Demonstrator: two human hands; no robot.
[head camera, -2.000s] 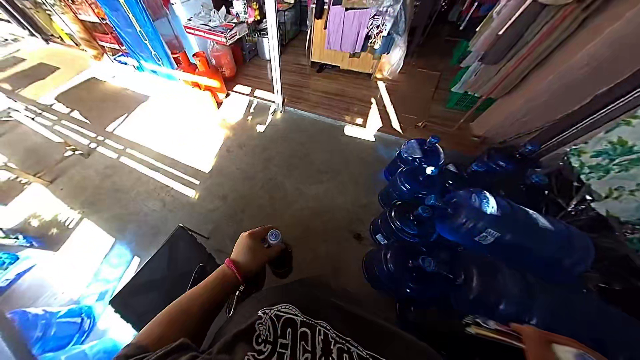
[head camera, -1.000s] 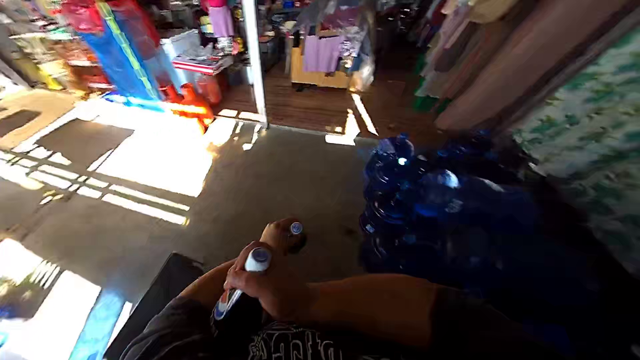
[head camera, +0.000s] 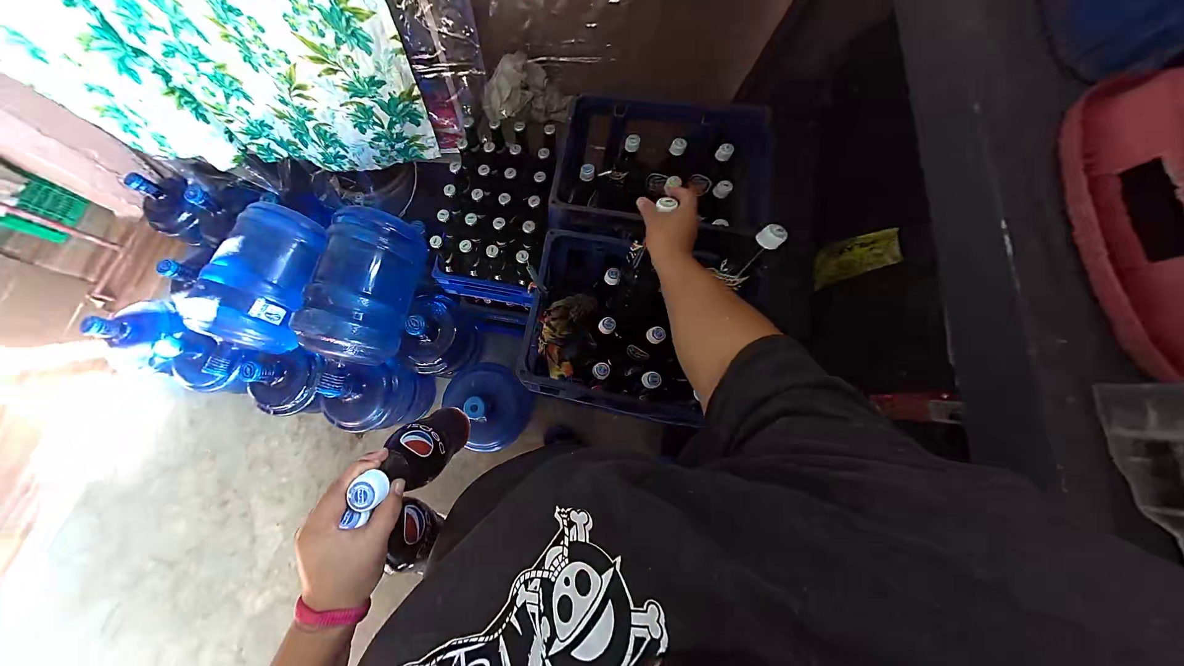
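At the lower left, my left hand (head camera: 347, 541) holds two Pepsi bottles by their necks; one bottle (head camera: 427, 446) points up and right, the other (head camera: 413, 535) lies just below it. My right hand (head camera: 672, 225) reaches over two dark blue plastic crates and has its fingers around the top of a capped bottle (head camera: 667, 203). Capped bottles stand in the upper crate (head camera: 760, 116) and in the lower crate (head camera: 601, 401). Whether the bottle at my right hand is lifted or still standing in a crate cannot be told.
Several blue water jugs (head camera: 361, 287) are stacked left of the crates. Many capped bottles (head camera: 490, 222) stand in a blue crate between them. A leaf-patterned curtain (head camera: 277, 74) hangs at the upper left. A red plastic object (head camera: 1124, 222) is at the right edge.
The view has swung far to the right, to the crates. My left hand now holds two bottles; my right hand, earlier on a bottle beside my left, is now over the crates.
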